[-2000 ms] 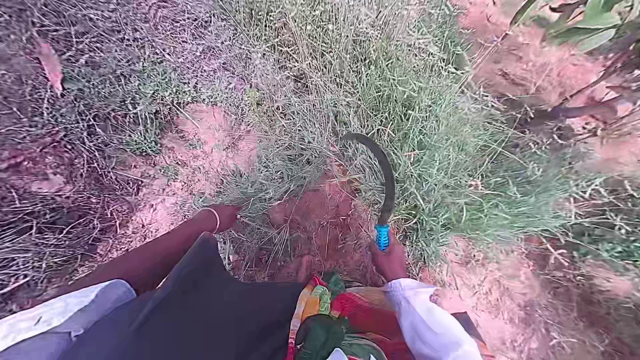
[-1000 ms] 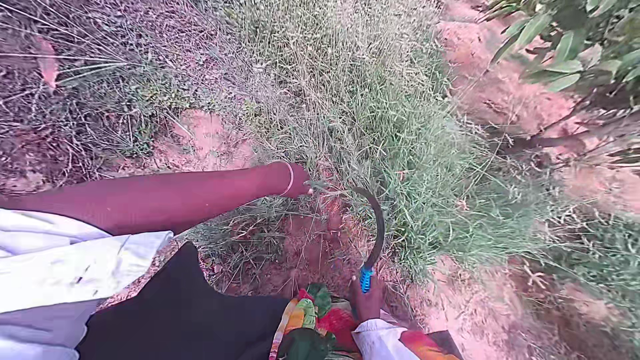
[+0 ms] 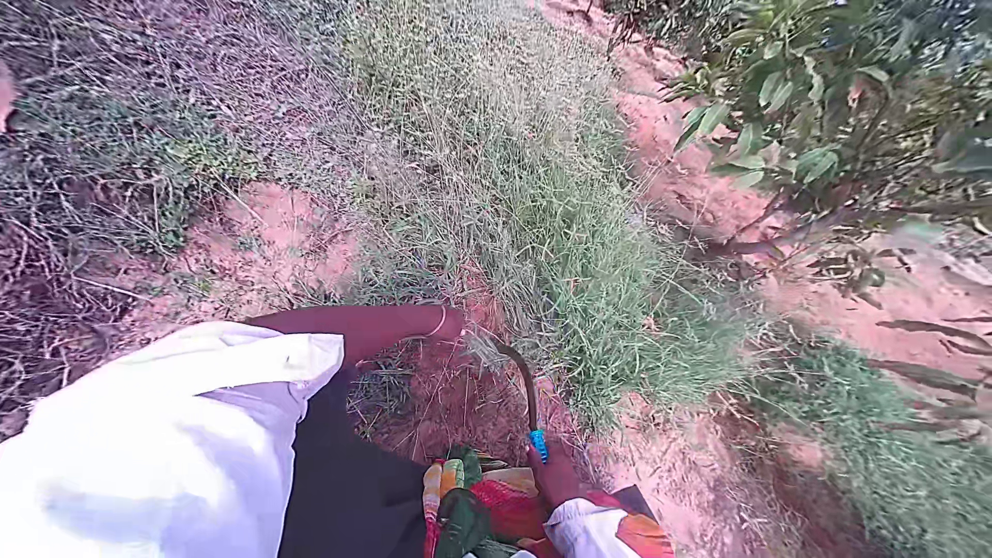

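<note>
My right hand (image 3: 555,474) is closed around the blue handle of a sickle (image 3: 530,391), low in the middle of the view. The curved dark blade reaches up and left, its tip end beside my left hand (image 3: 449,322) and partly lost among grass blades. My left hand, with a thin bangle at the wrist, is at the near edge of the tall green grass (image 3: 604,302). Some blades show at its fingers; the fingers are too blurred to tell whether they grip them. Reddish bare soil (image 3: 457,399) lies below both hands.
A leafy shrub (image 3: 814,147) with low branches stands at the upper right. Dry, tangled plants (image 3: 77,201) cover the left side. Patterned cloth (image 3: 496,504) and dark cloth (image 3: 349,480) of my clothing hang at the bottom. More grass (image 3: 876,434) grows at the lower right.
My left hand has moved right from the lower left, where it was two seconds ago, to beside the sickle's blade. The sickle has stayed in my right hand. The view has shifted somewhat.
</note>
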